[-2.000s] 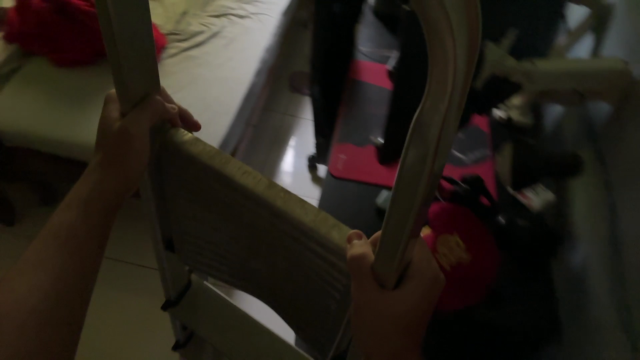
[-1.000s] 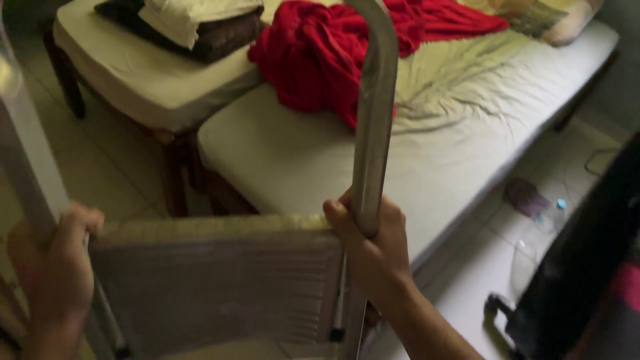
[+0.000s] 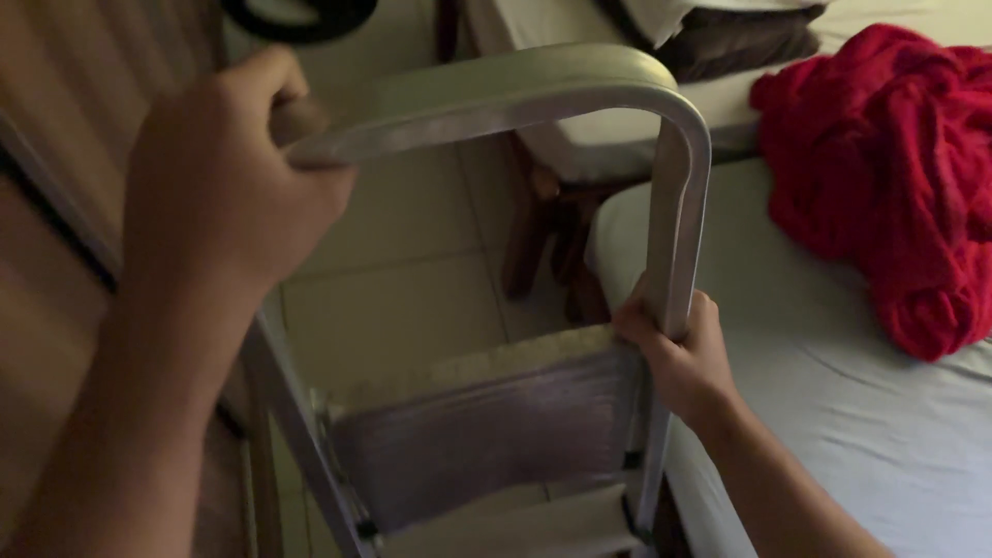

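A metal step ladder (image 3: 535, 89) with a rounded top rail stands in the middle of the head view, its flat upper step (image 3: 488, 434) hanging steeply tilted between the side rails. My left hand (image 3: 225, 170) grips the left end of the top rail, the fingers curled over it. Lower down, my right hand (image 3: 682, 356) is closed around the right side rail, beside the upper corner of the step. Part of a lower step (image 3: 519, 527) shows at the bottom edge; the ladder's feet are out of view.
Right of the ladder is a bed mattress (image 3: 821, 434) with a crumpled red blanket (image 3: 891, 178). Another mattress (image 3: 573, 147) on a wooden frame lies behind, bearing a dark pillow (image 3: 736, 43). Brown panelling (image 3: 70, 93) runs along the left; a round black object (image 3: 302, 19) is at the top.
My left hand has gone from the left side rail up to the top rail. My right hand still holds the right rail. The view has swung left, away from the black and red things seen earlier.
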